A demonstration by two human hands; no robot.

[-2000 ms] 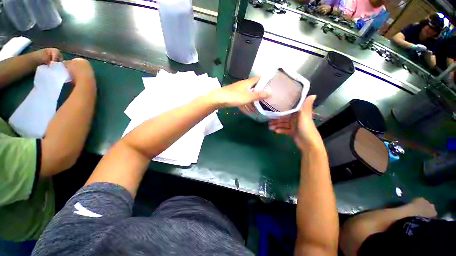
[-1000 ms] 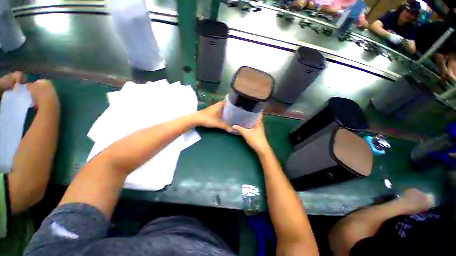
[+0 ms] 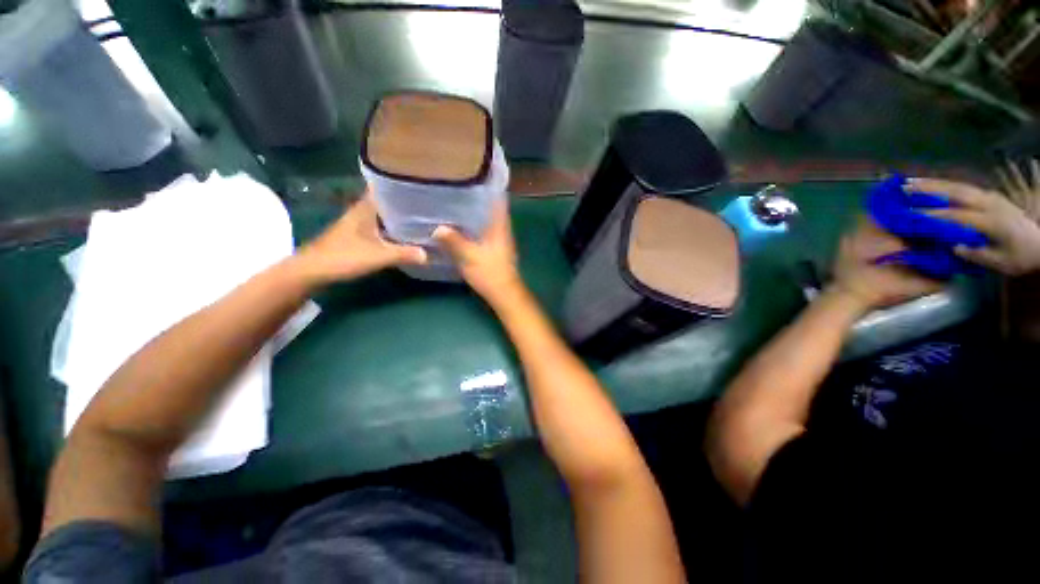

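Note:
A speaker [image 3: 428, 137] stands upright in front of me with its wood-look end up. A thin white protective bag [image 3: 439, 211] is around its sides, with the bag's edge close under the dark rim. My left hand [image 3: 363, 245] holds the bagged speaker low on its left side. My right hand [image 3: 485, 245] holds it low on the right, thumb on the front. The speaker's lower end is hidden by the bag and my hands. A loose stack of white bags [image 3: 183, 297] lies on the green bench to the left.
Two larger speakers stand at right, one brown-topped [image 3: 684, 253], one black-topped [image 3: 667, 151]. A light-blue bottle [image 3: 758, 215] is beside them. Grey speakers [image 3: 536, 74] and a bagged one [image 3: 91, 97] stand on the belt. At right, a neighbour's hands hold a blue cloth [image 3: 918, 228].
The view has swung right. The bag, earlier open around the speaker's top, now covers its sides up near the wood-look end. The neighbour's blue cloth has come into fuller view.

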